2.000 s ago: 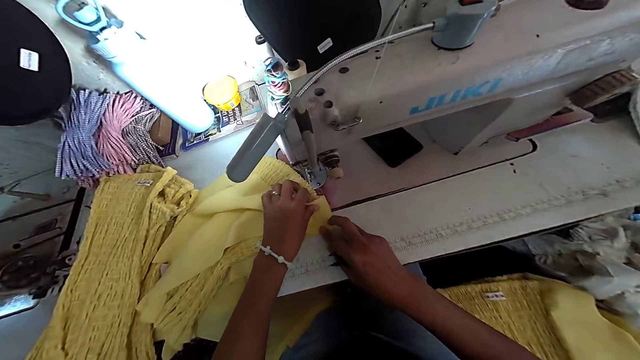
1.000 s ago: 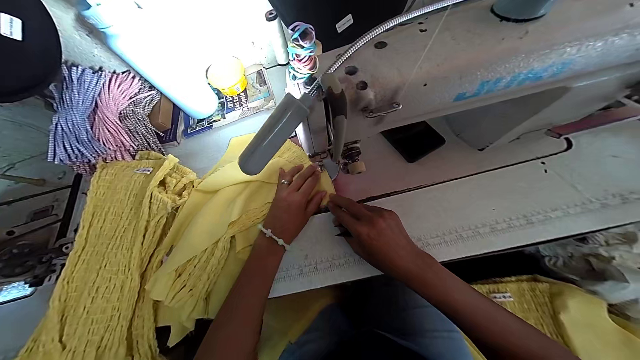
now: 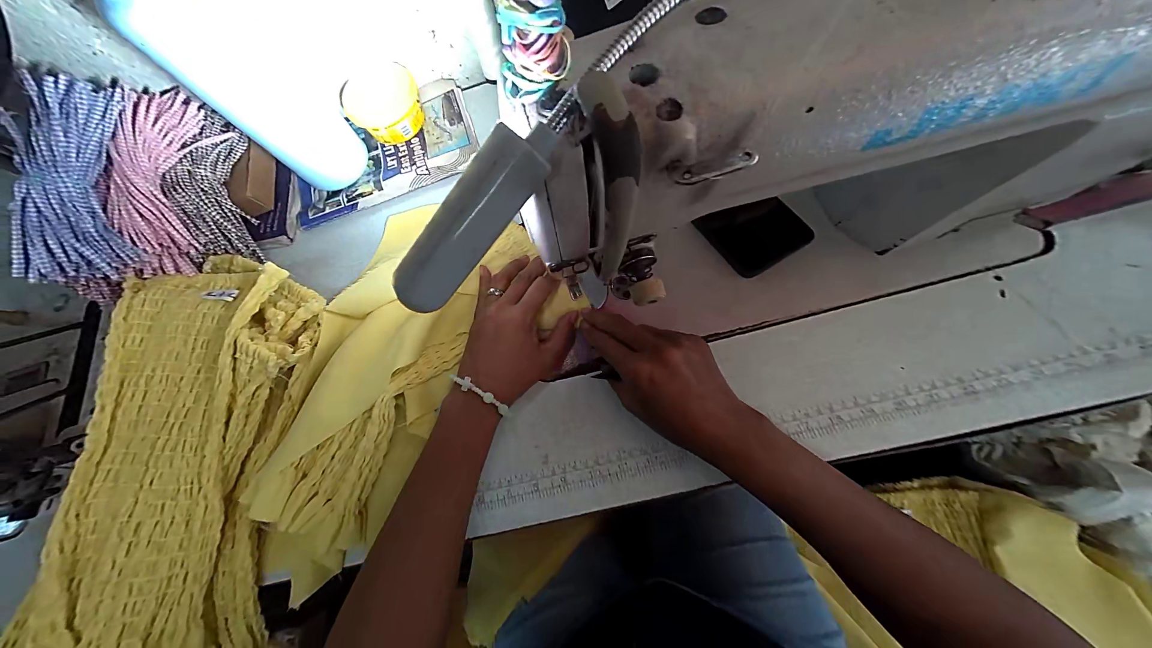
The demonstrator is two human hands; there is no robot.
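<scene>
Yellow fabric (image 3: 378, 333), partly smocked, spreads from the presser foot (image 3: 574, 286) of a Juki sewing machine (image 3: 837, 99) toward the left. My left hand (image 3: 513, 333), with a ring and a beaded bracelet, lies flat on the fabric just left of the foot, fingers slightly spread. My right hand (image 3: 666, 373) pinches the fabric edge right in front of the foot; a small dark item, partly hidden, shows under its fingers. The needle tip cannot be made out. A grey lamp head (image 3: 472, 216) on a flexible metal neck hangs above my left hand.
A stack of yellow smocked pieces (image 3: 153, 396) lies at left, below bundled checked cords (image 3: 67, 180). A yellow tub (image 3: 382, 103) stands on printed paper behind. A black phone-like slab (image 3: 754, 236) rests under the machine arm. More yellow fabric (image 3: 1026, 549) lies at lower right.
The view has moved closer to the machine. Both hands remain at the presser foot; the fabric's front corner, which stuck out past my left fingers two seconds ago, now shows less.
</scene>
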